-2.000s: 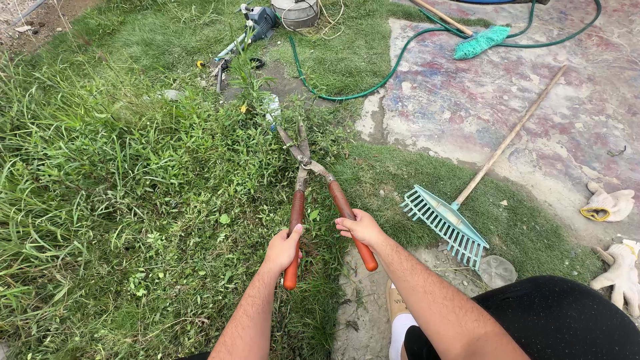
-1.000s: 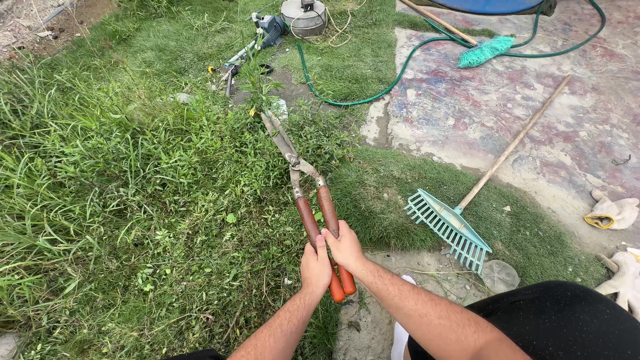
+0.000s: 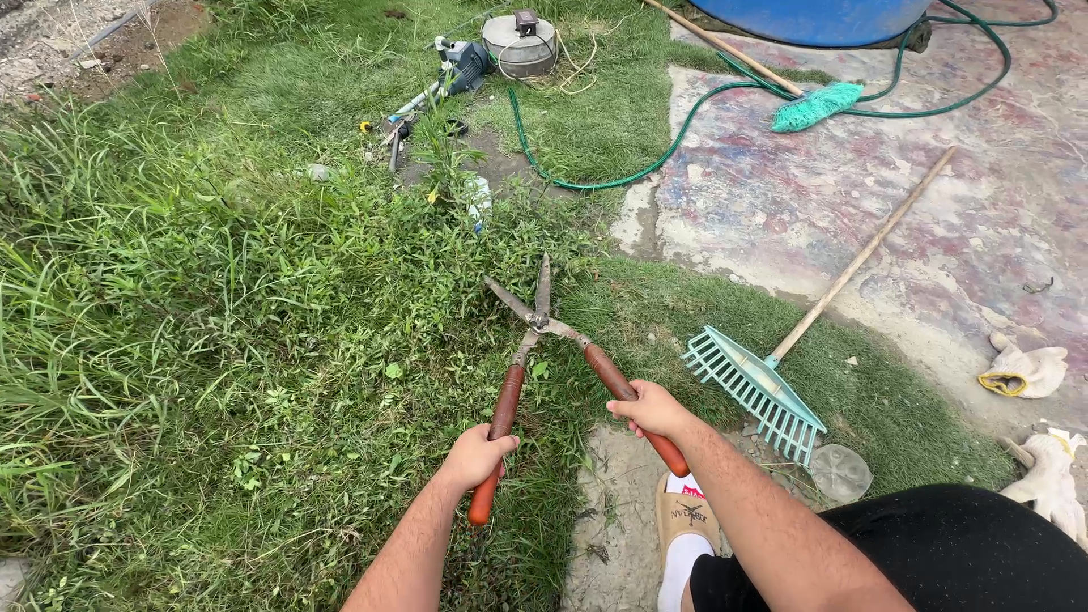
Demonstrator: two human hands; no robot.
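A pair of hedge shears (image 3: 539,321) with wooden handles lies across the middle of the view, its blades spread in a V over low green weeds (image 3: 408,255). Around its left handle, above the orange end, my left hand (image 3: 478,457) is closed. My right hand (image 3: 653,410) grips the right handle, well apart from the left one. The blade tips point away from me, just short of a clear plastic piece (image 3: 479,202) among the plants. Parts of both handles are hidden under my fingers.
To the right lie a green plastic rake (image 3: 756,382), a clear plastic bottle base (image 3: 840,473) and work gloves (image 3: 1024,367). Farther off are a green hose (image 3: 629,180), a turquoise broom (image 3: 818,107), a blue tub (image 3: 816,19), a pump (image 3: 464,66) and a round concrete block (image 3: 520,47).
One second ago the handles were together with my hands touching; now my hands are apart and the blades are spread. The blades sit nearer to me, farther from the plastic piece.
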